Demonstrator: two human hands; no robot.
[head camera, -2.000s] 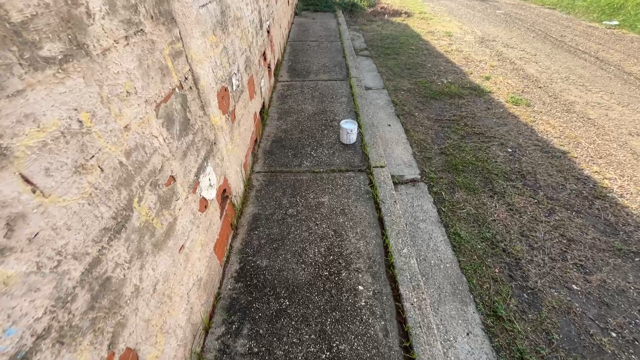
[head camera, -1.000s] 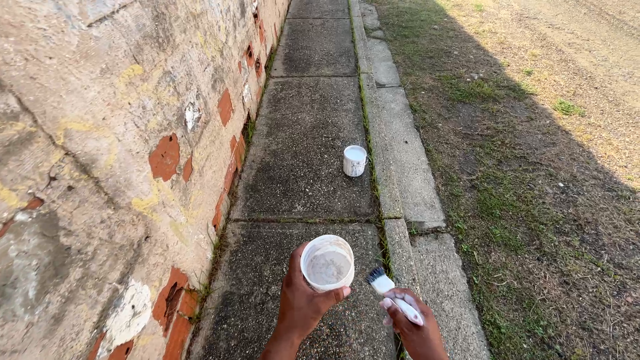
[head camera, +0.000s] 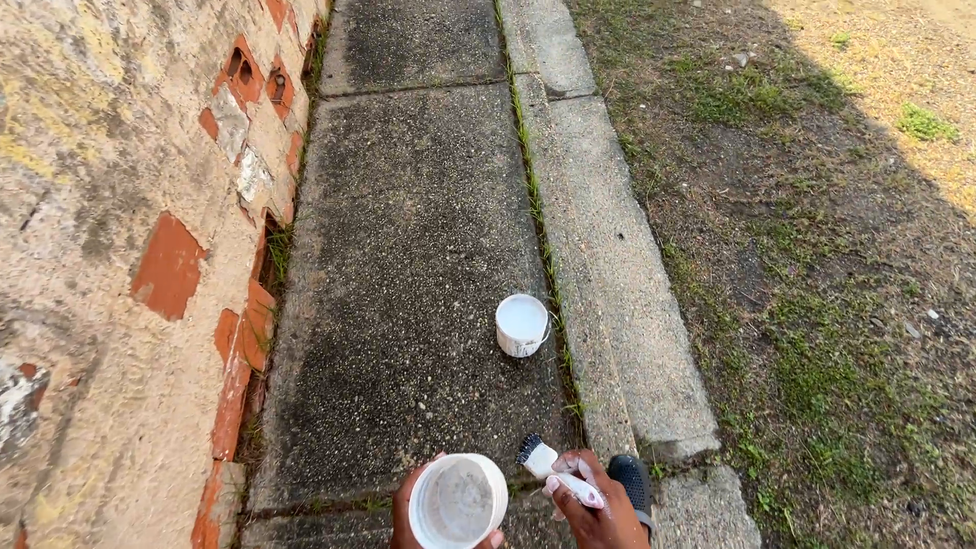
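Observation:
My left hand (head camera: 406, 509) holds a white plastic tub (head camera: 459, 501) at the bottom centre, its open top facing up and its inside coated with whitish residue. In my right hand (head camera: 598, 507), just to the right, is a paintbrush (head camera: 540, 457) with a white handle and dark bristles that point up and left. White smears mark the fingers of that hand. Beyond both hands a small white bucket (head camera: 521, 325) with a wire handle stands upright on the concrete slab, holding a white liquid.
A weathered plastered wall (head camera: 91, 252) with exposed red brick (head camera: 168, 267) runs along the left. The concrete walkway (head camera: 404, 252) has grassy joints and a raised kerb (head camera: 610, 252) at its right. Patchy grass (head camera: 823, 366) lies beyond. A dark clog (head camera: 632, 488) shows beside my right hand.
Both hands, with the tub and brush, came into view after the first frame. The bucket on the walkway now appears closer, as the view has moved forward.

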